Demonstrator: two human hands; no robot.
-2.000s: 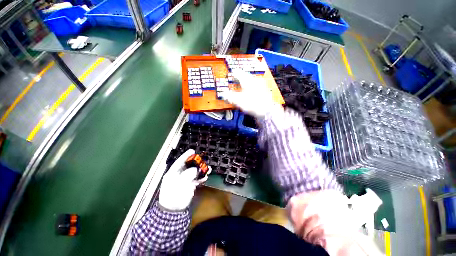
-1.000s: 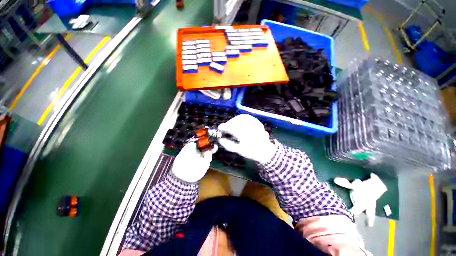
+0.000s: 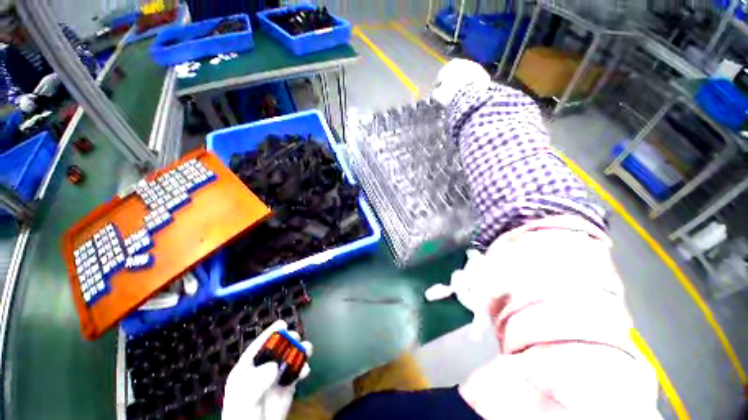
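My left hand (image 3: pixel 258 379), in a white glove, holds a black coil unit (image 3: pixel 281 356) with orange-copper bands and a blue edge, low above the bench's front edge. My right hand (image 3: pixel 459 79), gloved, is stretched out to the far corner of the clear blister tray stack (image 3: pixel 410 176). Its fingers are small and blurred, so I cannot tell whether they hold anything. Rows of black housings (image 3: pixel 189 353) lie on the bench left of my left hand. The orange board (image 3: pixel 209 238) carries blocks of blue-and-white parts (image 3: pixel 98 254).
The orange board rests over the blue bin (image 3: pixel 373 221) of loose black parts. A thin dark tool (image 3: pixel 373 301) and a limp white glove (image 3: pixel 463 287) lie on the green bench. The conveyor belt (image 3: pixel 37 287) runs at left with coil units on it. Racks stand at right.
My view has turned right. My right hand has left the coil unit and reached to the tray stack. My left hand still holds the unit, which now shows a blue edge.
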